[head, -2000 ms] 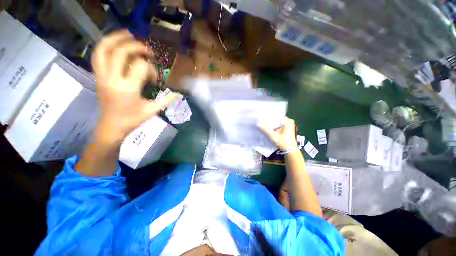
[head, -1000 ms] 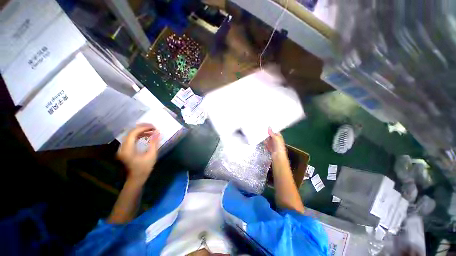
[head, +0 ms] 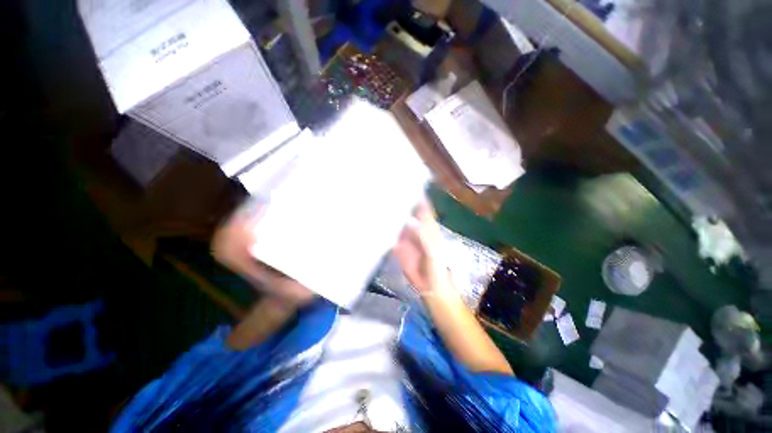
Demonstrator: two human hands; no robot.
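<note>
A white product box (head: 343, 203), blurred and overexposed, is held up in front of me, left of the middle. My left hand (head: 258, 258) grips its left lower side. My right hand (head: 419, 254) is at its right edge; some fingers are hidden behind it. Shiny bubble wrap (head: 464, 264) lies on the bench just right of my right hand. A small open accessory box (head: 518, 296) with dark contents is beside it. White printed leaflets (head: 474, 135) lie on the brown board (head: 542, 139) at the back.
White product boxes (head: 199, 93) are stacked at the upper left. A parts tray (head: 364, 78) stands behind. A round device (head: 628, 270), small cards (head: 567, 328) and a greyish-white box (head: 647, 351) are on the right. A blue stool (head: 59, 342) is at the lower left.
The view has turned left. The white box is now further left, and my left hand has come onto it. The leaflets on the brown board and the blue stool have come into view.
</note>
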